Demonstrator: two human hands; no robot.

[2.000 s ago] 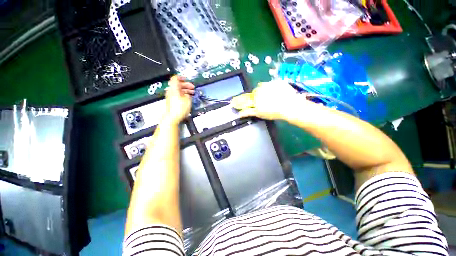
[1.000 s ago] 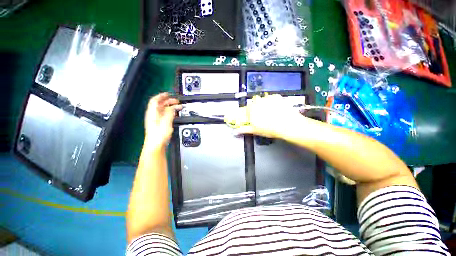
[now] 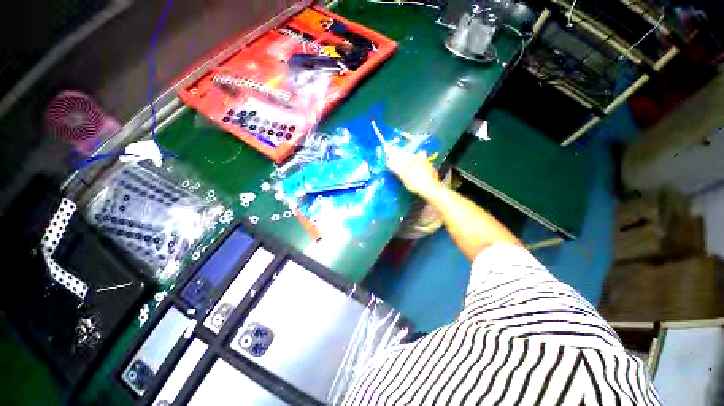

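My right hand (image 3: 413,170) is stretched out over the crumpled blue plastic sheet (image 3: 349,170). It is blurred by glare. A thin pale tip (image 3: 379,132) and a bit of yellow (image 3: 433,158) show beside the fingers; whether the hand grips them I cannot tell. My left hand is not in view. The stacked black trays (image 3: 225,319) lie at the lower left. They hold a silver-white back cover (image 3: 310,317) with a camera cluster and a dark blue back cover (image 3: 218,266). Clear protective film (image 3: 369,345) lies wrinkled over the near end.
An orange-red tray (image 3: 238,67) with bagged dotted parts and black tools lies at the back. The bagged lens parts sheet (image 3: 143,214), small-parts tray (image 3: 103,273) and white perforated strip (image 3: 55,238) are left. Loose white rings (image 3: 246,198) are scattered between. A pink fan (image 3: 75,119) stands far left.
The view has turned to the right. My right hand has left the trays and reached out to the blue sheet. My left hand has gone out of the picture.
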